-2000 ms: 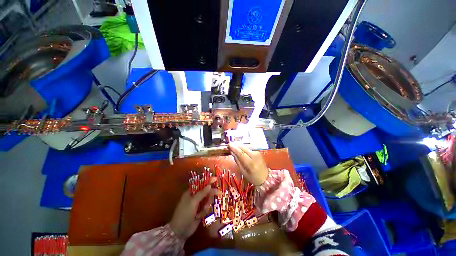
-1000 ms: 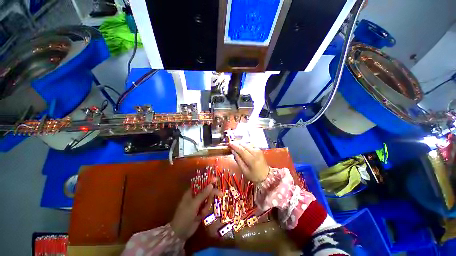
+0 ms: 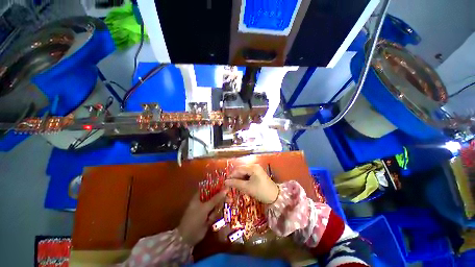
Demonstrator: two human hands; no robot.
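Red leads with metal end plates (image 3: 237, 234) lie in a heap on the reddish-brown tabletop (image 3: 156, 193). My left hand (image 3: 198, 216) holds a bundle of red leads, their tips pointing up and away from me. My right hand (image 3: 254, 183) is above the heap, with thumb and fingertips together at the top of the bundle, close to my left fingers. Whether a lead is pinched between my right fingertips cannot be made out. The brightly lit fixture (image 3: 250, 136) under the press head (image 3: 251, 83) has no hand at it.
The feed track (image 3: 177, 120) with coppery parts runs left of the fixture. Bowl feeders stand at left (image 3: 78, 62) and right (image 3: 401, 78). A blue bin (image 3: 325, 201) with red leads is beside the table's right edge. A black tray (image 3: 53, 240) of red pieces is at lower left.
My right hand has drawn back from the fixture towards me and to the bundle in my left hand. My left hand keeps its hold. The whole view has shifted slightly.
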